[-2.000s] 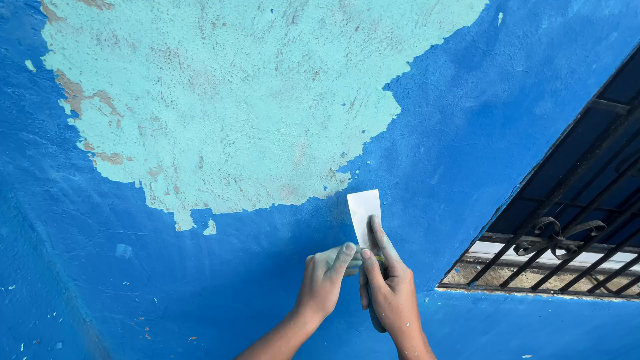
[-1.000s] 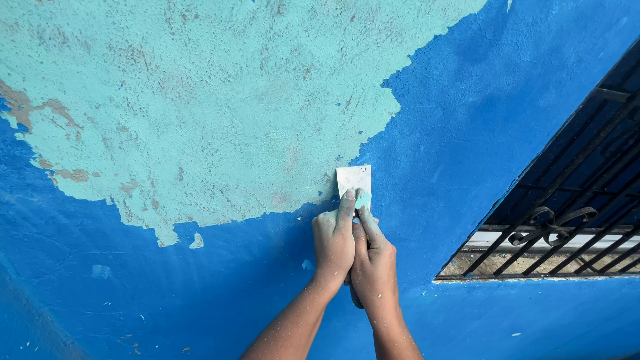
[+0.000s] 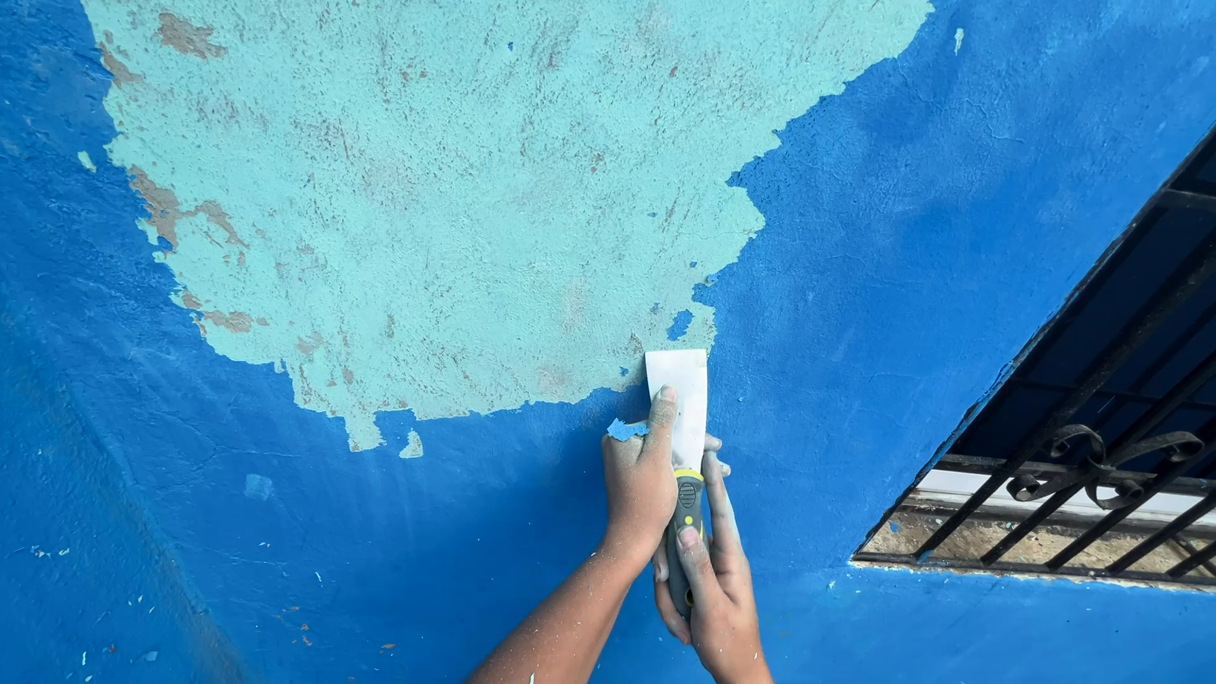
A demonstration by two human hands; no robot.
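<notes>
My right hand [image 3: 717, 579] is closed around the grey and yellow handle of a putty knife [image 3: 677, 404]. With its thumb on the metal blade, my left hand [image 3: 644, 475] grips the blade from the left side. A flake of blue paint [image 3: 627, 430] lies on the left hand's knuckles. The blade's flat end lies at the lower right edge of the bared turquoise patch [image 3: 475, 218], where it meets the blue painted wall [image 3: 855, 285]. The fingers behind the blade are partly hidden.
A window with a black metal grille [image 3: 1102, 465] and a rough sill [image 3: 1007, 541] stands at the right. Grey spots [image 3: 190, 35] show in the turquoise area. Small paint flakes [image 3: 147, 655] dot the blue surface at the lower left.
A small strip of turquoise now shows above the blade where blue paint was before. My left hand, beside the knife two seconds ago, is now on its blade.
</notes>
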